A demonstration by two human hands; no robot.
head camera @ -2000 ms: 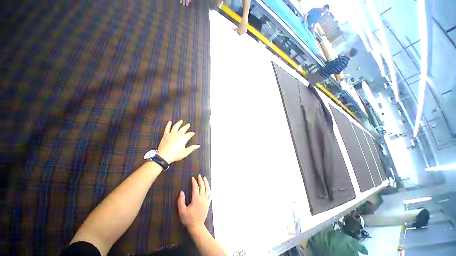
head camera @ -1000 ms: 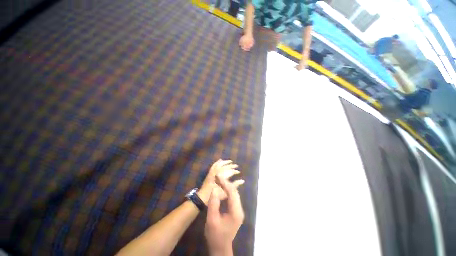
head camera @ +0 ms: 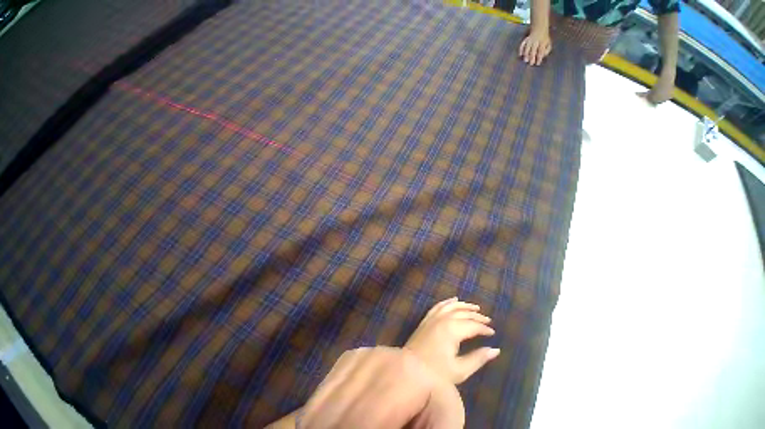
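Note:
Brown checked cloth with blue-purple plaid (head camera: 335, 167) covers the table, with soft diagonal folds nearer me. Its right edge runs beside the pale bare tabletop (head camera: 654, 251). My left hand (head camera: 453, 335) lies palm down on the cloth near that edge, fingers spread, holding nothing. My right hand (head camera: 377, 392) is blurred and lies across my left wrist, hiding the watch. Its fingers are partly hidden, so I cannot tell if it grips the wrist.
Another person's hand (head camera: 534, 47) rests on the cloth's far edge; their other hand (head camera: 659, 90) is on the tabletop. A small silvery block (head camera: 705, 139) stands at the far right. A red line (head camera: 226, 124) crosses the cloth. A darker cloth (head camera: 75, 67) lies at upper left.
My view has swung left, showing more cloth. My right hand has moved from the cloth edge across my left wrist. The far person's hands now appear farther right.

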